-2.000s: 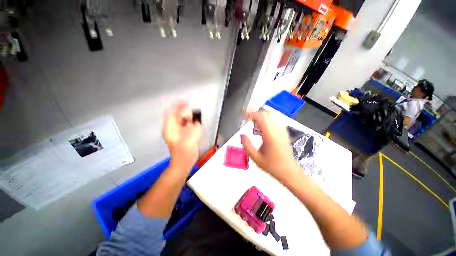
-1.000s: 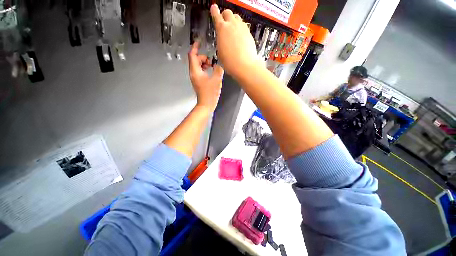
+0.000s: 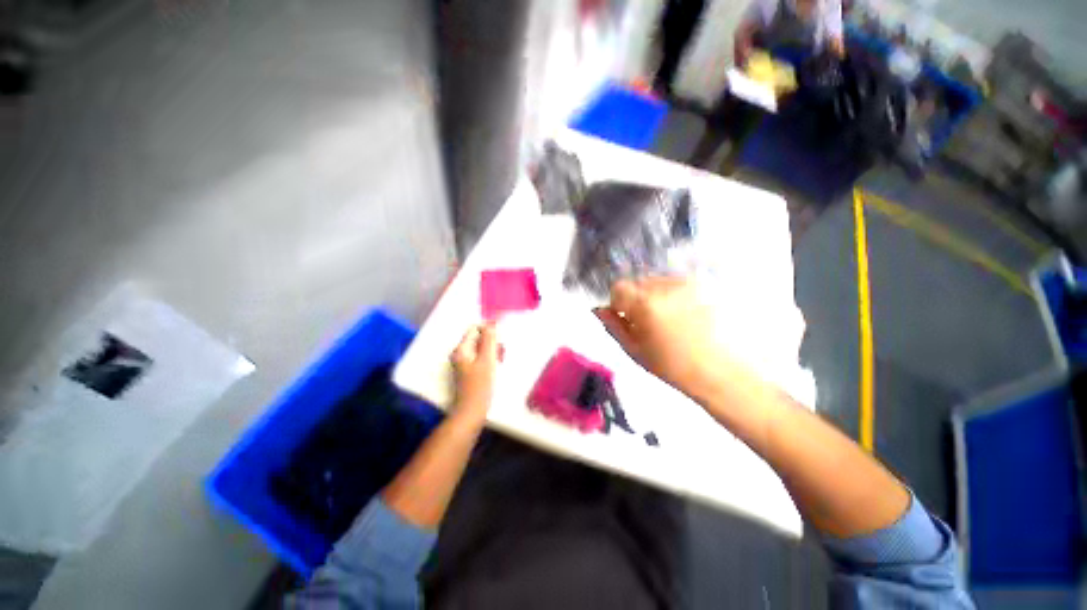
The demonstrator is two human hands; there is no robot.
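A pink tray [image 3: 554, 387] sits near the front edge of the white table [image 3: 727, 459]. Small black pieces [image 3: 612, 403] lie on it and spill to its right. A second pink tray [image 3: 510, 290] lies farther off to the left and looks empty. My left hand [image 3: 477, 358] is over the table's left side, just below the second tray. My right hand [image 3: 650, 324] is over the middle of the table, in front of the clear bag, with its fingers curled. Both hands are blurred, and whether either holds a small piece cannot be told.
A clear bag [image 3: 632, 232] and a dark grey crumpled item [image 3: 556, 179] lie at the table's far end. A blue bin [image 3: 280, 441] with a dark mass stands at the lower left. Another blue bin [image 3: 620, 116] is behind the table. A person [image 3: 793, 30] is at the far right.
Both hands have come down from the overhead metal clips to above the table. The view has tilted down, so the clips and orange housings are out of the picture.
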